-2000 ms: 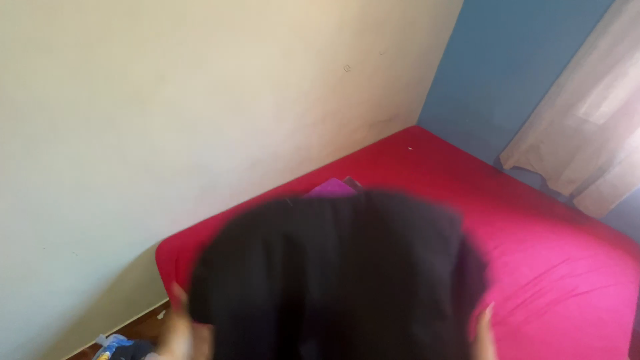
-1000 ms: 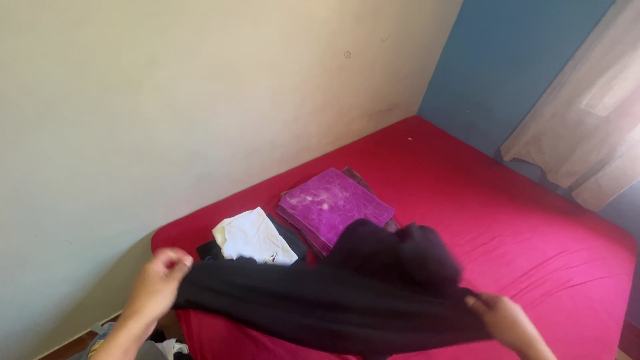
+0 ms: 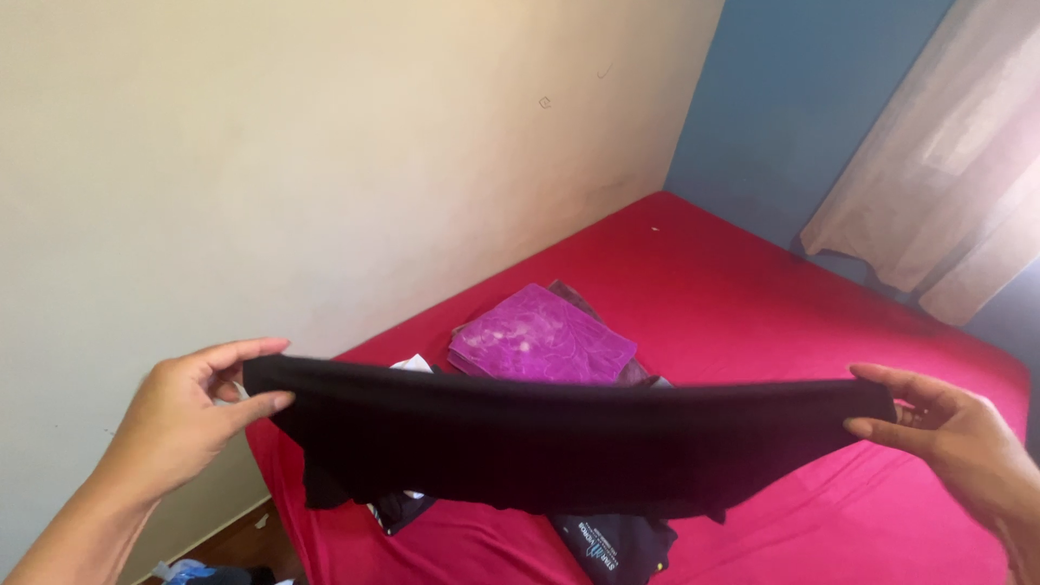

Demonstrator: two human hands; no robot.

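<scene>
A black cloth garment is stretched sideways between my two hands, above the bed. My left hand pinches its left end between thumb and fingers. At the right end, my right hand grips the cloth in the same way. Behind it lies a folded purple cloth with a pale pattern, on top of other folded dark cloth. A bit of white cloth shows past the garment's upper edge. Below the garment, a dark folded garment with printed writing is partly visible.
The bed with a red fitted sheet stands in the corner against a cream wall and a blue wall. A light curtain hangs at the right. More clothes or fabric items are on the floor at the lower left.
The black garment, bunched and lower a second ago, is now pulled out wide and flat between my hands. My hands have moved up, and the garment now covers most of the white cloth.
</scene>
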